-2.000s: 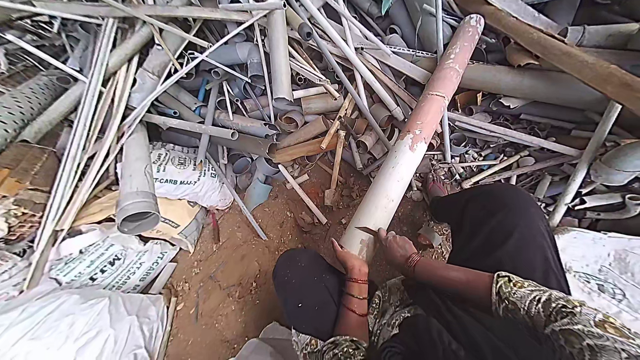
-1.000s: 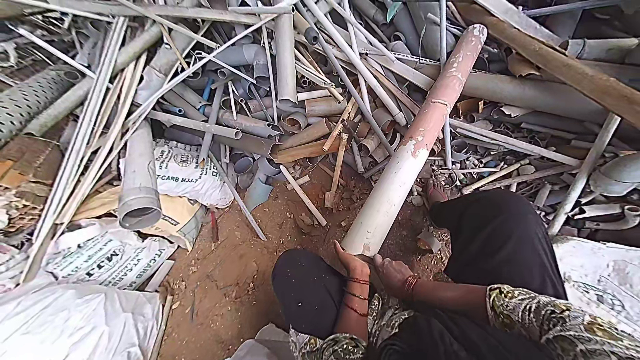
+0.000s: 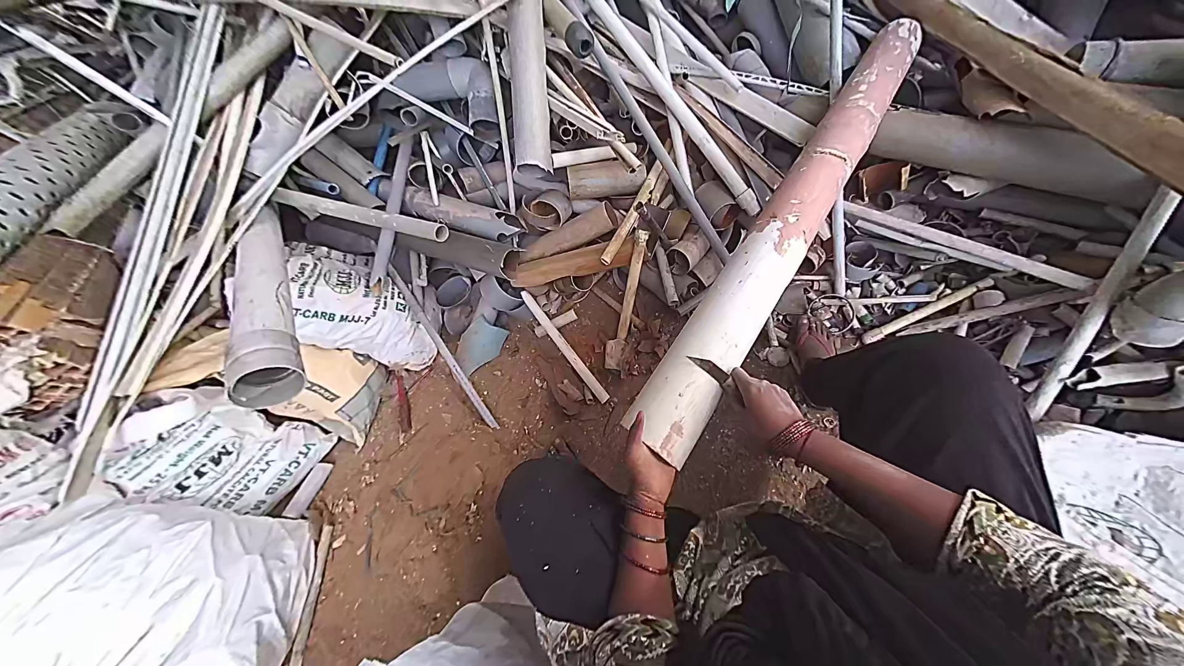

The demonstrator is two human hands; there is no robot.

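Observation:
A long plastic pipe (image 3: 740,296), pale at its near part and covered with flaking pinkish paint toward the far end, slants away from me over the scrap pile. My left hand (image 3: 649,467) grips its near end. In my right hand (image 3: 766,407) is a dark knife blade (image 3: 710,368), lying across the pale surface a short way up from that end. The handle is hidden in my fist. Whether the blade's edge touches the pipe all along cannot be told.
Scrap pipes (image 3: 555,176) and fittings are heaped ahead. A wooden-handled tool (image 3: 629,301) lies on the brown soil (image 3: 425,536). Printed sacks (image 3: 222,453) and a wide grey pipe (image 3: 264,314) are at the left. A wooden plank (image 3: 1064,83) slants across the upper right.
My right hand has moved up the pipe, away from its near end, where it was beside my left hand one second ago. The blade now shows on the pipe's surface.

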